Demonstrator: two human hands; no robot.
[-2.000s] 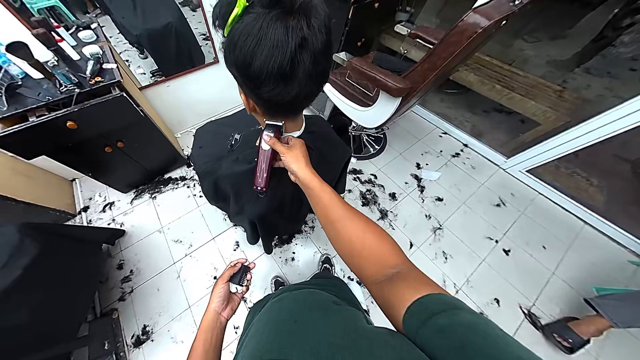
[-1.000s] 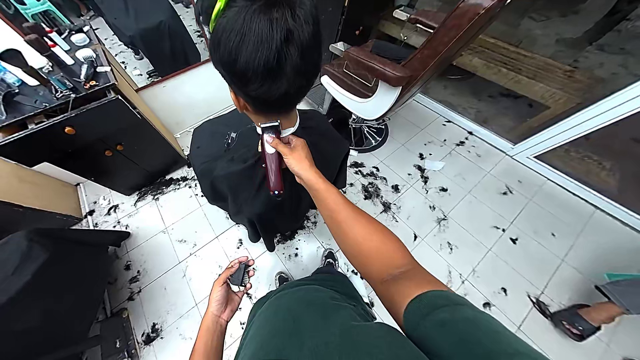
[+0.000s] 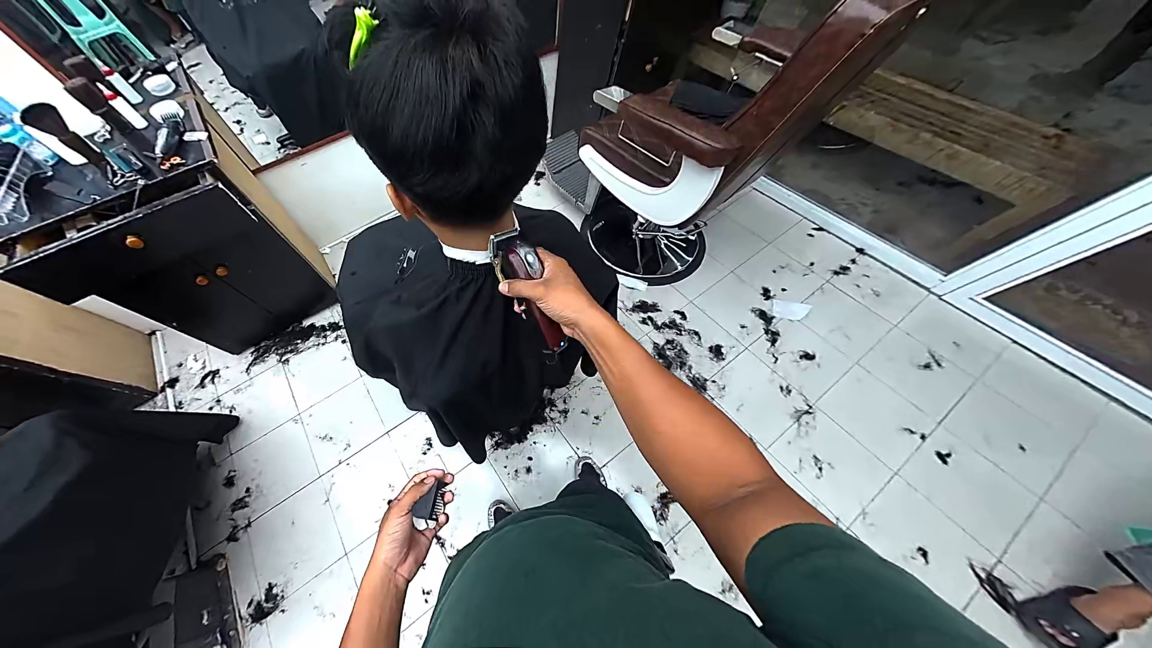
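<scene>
A person with short black hair [image 3: 450, 108] sits facing away, draped in a black barber's cape [image 3: 432, 333] with a white neck strip [image 3: 466, 254] at the collar. My right hand [image 3: 553, 292] grips a dark red hair clipper [image 3: 531, 283], its blade end up, close by the right side of the nape; whether it touches cannot be told. Low in front of me, my left hand [image 3: 416, 526] holds a black clipper guard comb [image 3: 430, 502] between thumb and fingers, away from the cape.
A brown barber's chair [image 3: 675, 144] stands beyond the person at right. At left is a black cabinet [image 3: 171, 261] with brushes and tools on top. Cut hair [image 3: 297, 340] litters the tiled floor. A black-draped object [image 3: 81, 504] stands lower left; another person's sandalled foot [image 3: 1062, 616] shows lower right.
My right hand has moved the clipper from the middle of the nape to its right side and tilted it. My left hand still holds the guard comb.
</scene>
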